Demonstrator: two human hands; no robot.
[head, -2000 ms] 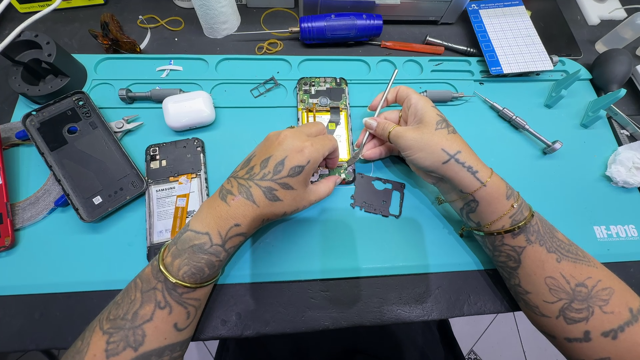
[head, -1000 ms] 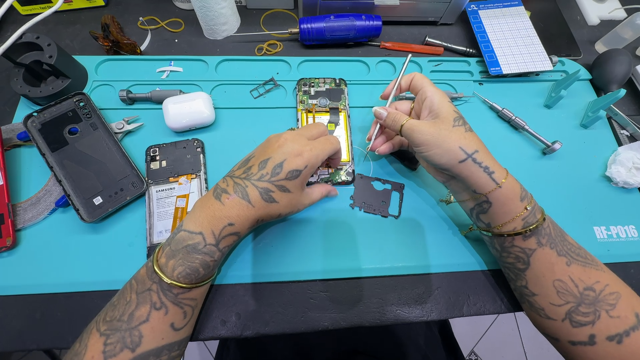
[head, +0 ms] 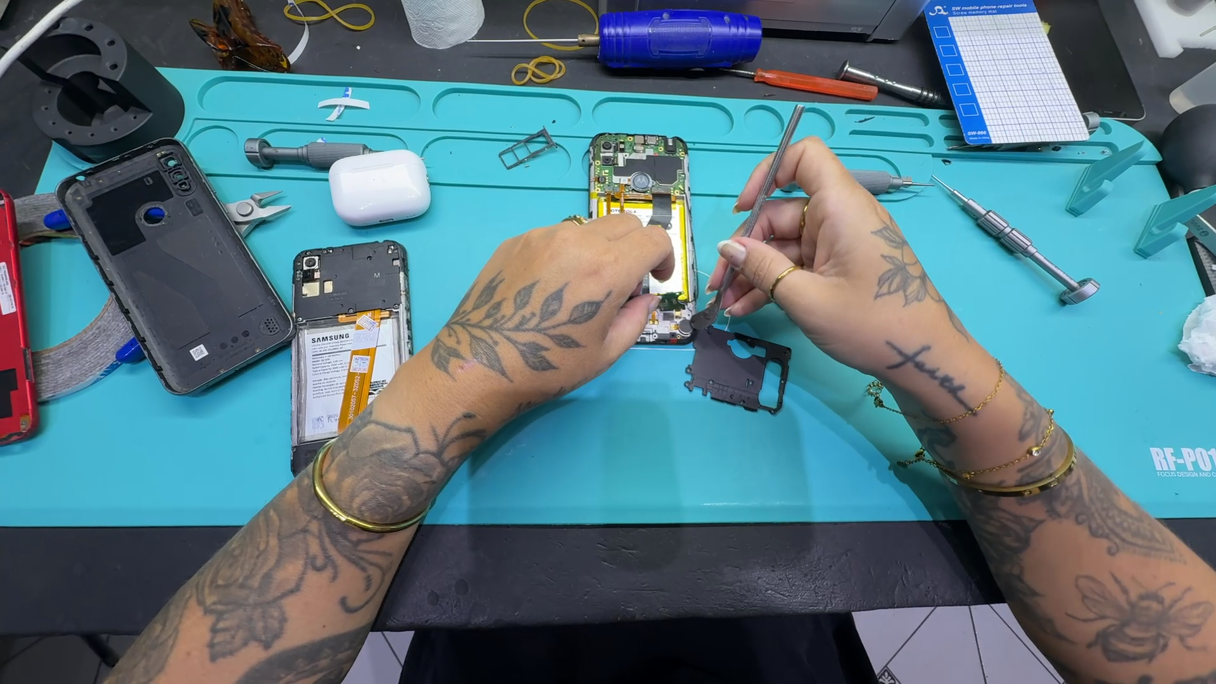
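An opened smartphone (head: 641, 180) lies on the turquoise repair mat, its circuit board and battery exposed. My left hand (head: 560, 299) rests over its lower left part, thumb and fingers at the small lower board; whether they pinch anything is hidden. My right hand (head: 807, 247) holds a thin metal spudger (head: 774, 180) like a pen, its flat dark tip at the phone's lower right corner. Just below that tip lies a black plastic inner cover (head: 736, 370) with a rectangular opening. Further left is a second opened phone (head: 351, 332), a Samsung battery showing in it.
A grey phone back cover (head: 176, 266), cutting pliers (head: 255, 209) and a white earbud case (head: 380, 188) lie left. A SIM tray (head: 527, 149) sits above. Right are a precision screwdriver (head: 1016, 237) and turquoise clamps (head: 1107, 176). A blue-handled tool (head: 679, 39) lies behind the mat.
The spudger's lower end has moved down and left from beside the phone to its lower right corner. My left hand stays over the phone's lower part.
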